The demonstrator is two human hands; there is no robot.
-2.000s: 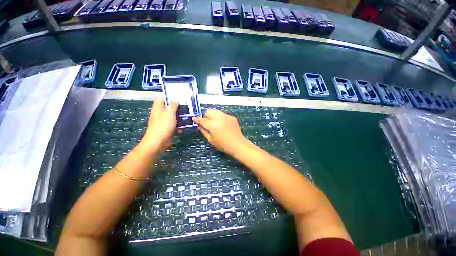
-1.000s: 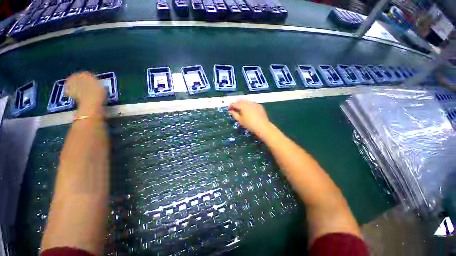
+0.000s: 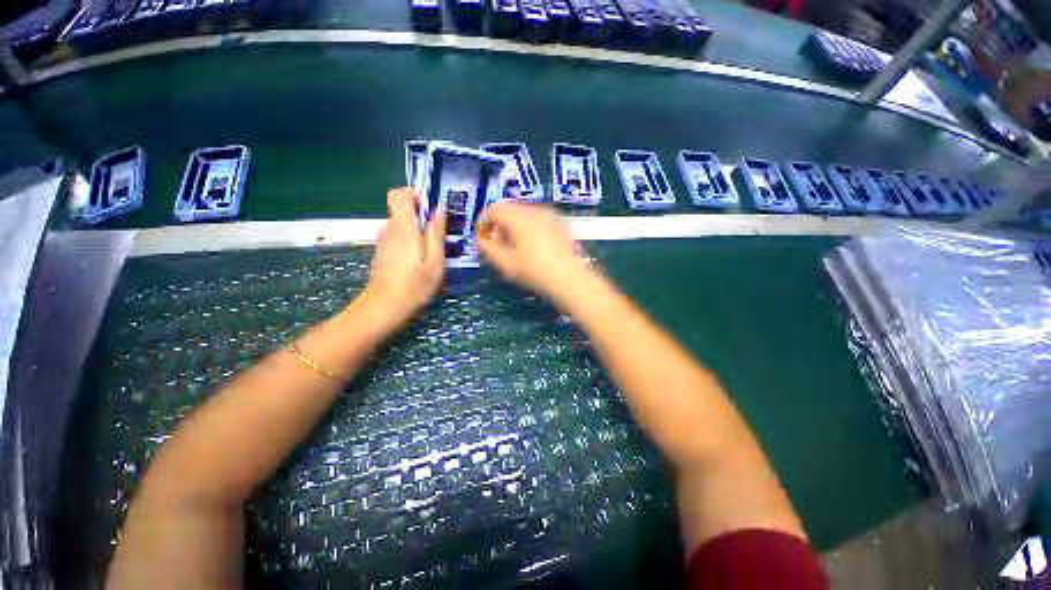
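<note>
A plastic housing (image 3: 458, 207) is held up, tilted, over the pale rail, its open side towards me. My left hand (image 3: 408, 256) grips its left side. My right hand (image 3: 524, 244) is at its lower right edge with the fingertips pinched together, slightly blurred; whether it holds a small part cannot be told. The clear blister tray (image 3: 380, 392) lies on the green bench below my forearms, its rows of small pockets shining.
A spaced row of housings (image 3: 643, 180) stands on the green conveyor belt (image 3: 311, 98) beyond the pale rail (image 3: 277, 234). Stacked sheets lie at the left edge (image 3: 69, 334). A wrapped tray stack (image 3: 962, 334) lies at the right. Dark units (image 3: 576, 16) stand beyond the belt.
My left hand has come back from the belt at the left with a housing in it. My right hand has moved left from the tray's far right corner to this housing.
</note>
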